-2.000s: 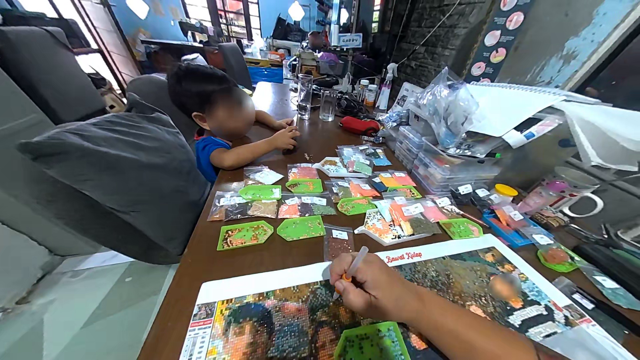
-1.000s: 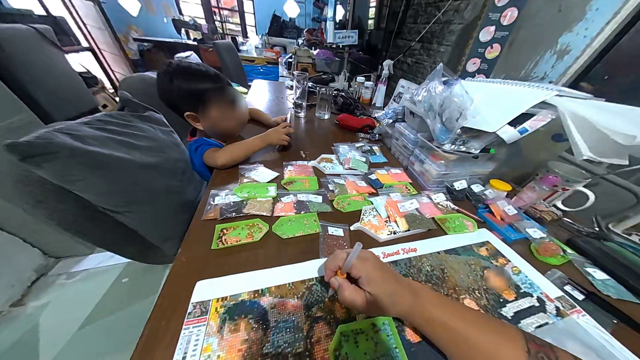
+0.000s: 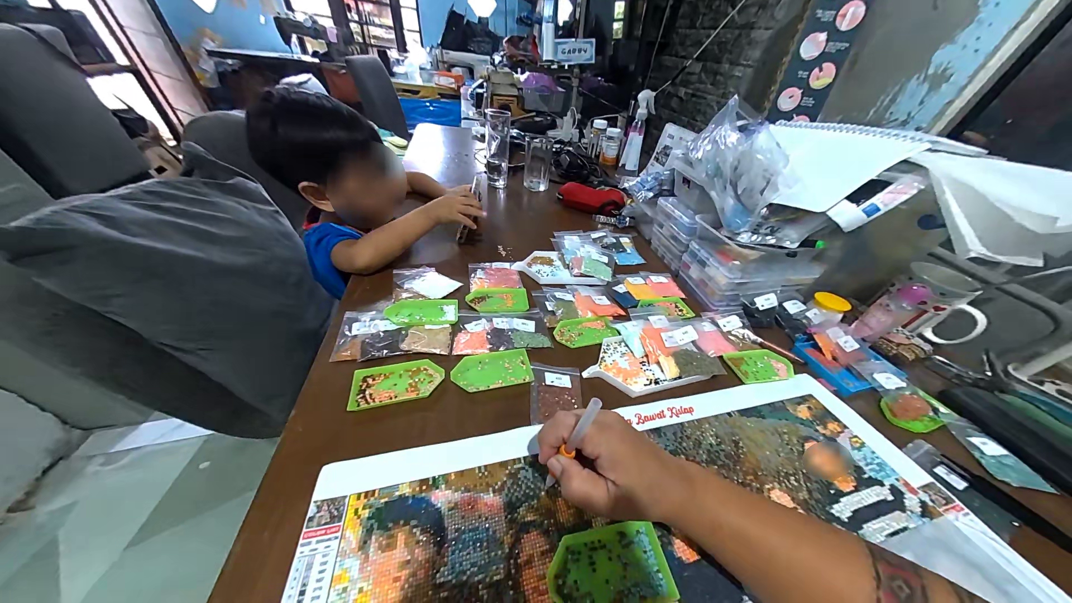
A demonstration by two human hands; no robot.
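Note:
My right hand is closed round a diamond-painting pen with a clear barrel and an orange grip. Its tip points down at the diamond-painting canvas, which has a white border and a mosaic picture. Just below the hand, a green plastic tray with dark beads lies on the canvas. Beyond the canvas edge is a small zip bag of brown beads. Green trays of beads and a white tray bearing bead bags stand farther off. My left hand is out of view.
Across the brown table, a person in blue holds a thin object. Two glasses, a red pouch and a spray bottle stand behind. At right are plastic boxes, a mug and papers. A grey cushion is at left.
My right hand stays over the canvas with the pen in it, its pose slightly shifted. The other person's hands, together two seconds ago, are now apart, one round a thin object.

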